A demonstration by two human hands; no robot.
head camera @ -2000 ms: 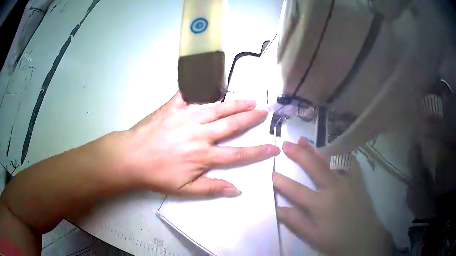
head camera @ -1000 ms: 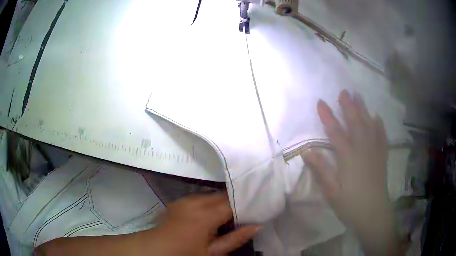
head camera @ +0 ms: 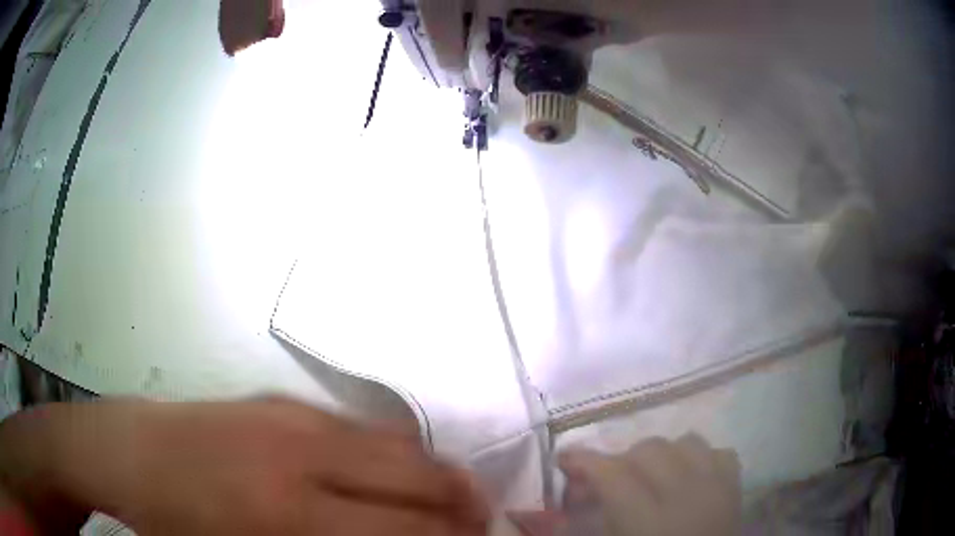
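A white garment panel (head camera: 419, 345) lies under the presser foot and needle (head camera: 475, 128). A long seam line runs from the foot down to a crossing seam near the bottom centre. The panel's left edge is stitched and curved. My left hand (head camera: 272, 461) is at the bottom left, blurred, its fingers together on the cloth near that edge. My right hand (head camera: 654, 487) is at the bottom centre, cut off by the frame edge, its curled fingers gripping the cloth beside the seam crossing. The fingertips of both hands are partly hidden or blurred.
The machine head with a ribbed cream knob (head camera: 550, 115) is at top centre. A brown lamp end (head camera: 251, 26) is at top left. The white table (head camera: 126, 241) has a dark strip. A folded, stitched cloth edge (head camera: 681, 157) with loose threads lies right of the foot.
The camera view has shifted, bringing the machine head and lamp end back in. My right hand has moved down to the seam crossing. My left hand has moved along the panel's lower edge.
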